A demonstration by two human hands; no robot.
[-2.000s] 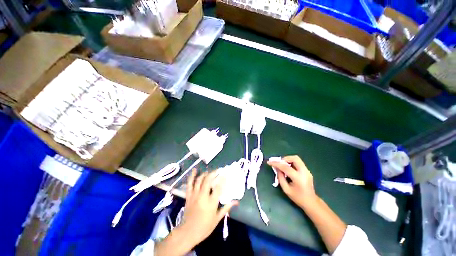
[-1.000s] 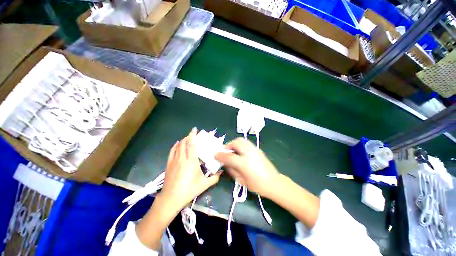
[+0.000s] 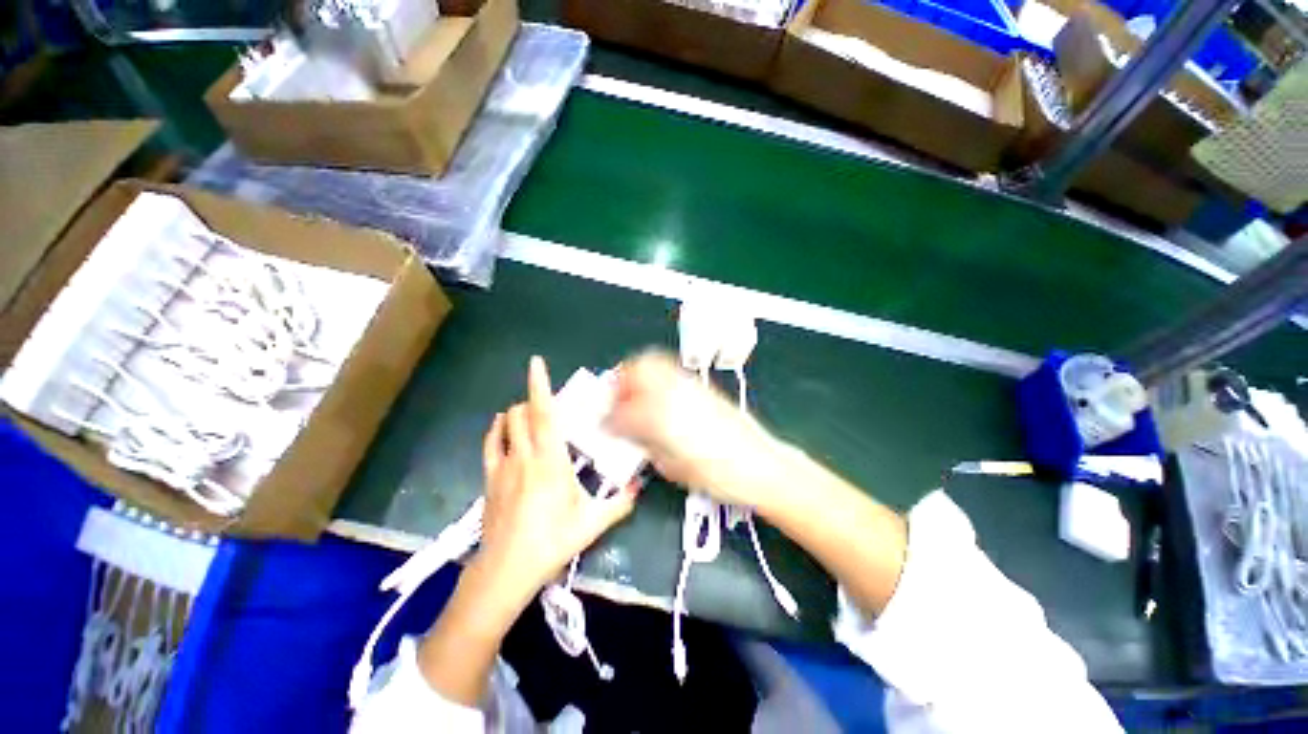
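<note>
White power adapters [image 3: 608, 453] are held at the bench's front, with folded white cables hanging over the edge. My left hand [image 3: 534, 480] grips them from the left, thumb below, index finger raised. My right hand [image 3: 671, 419] is blurred and lies over their upper right side; whether it holds a cloth is hidden. Two more adapters [image 3: 716, 333] stand side by side by the pale rail, just behind my right hand. Their cables run forward over the bench, loose ends towards me.
An open carton [image 3: 352, 387] of adapters is at left, above a blue tote [image 3: 273, 617]. Another carton [image 3: 416, 132] sits on clear plastic trays [image 3: 474, 230]. At right are a blue bin [image 3: 1050, 416], slim knife-like tool [image 3: 993, 468], white block [image 3: 1095, 521] and grey tray [image 3: 1219, 602].
My left hand has taken hold of the adapters that lay on the bench. My right hand has moved left onto them. The two by the rail have stayed there.
</note>
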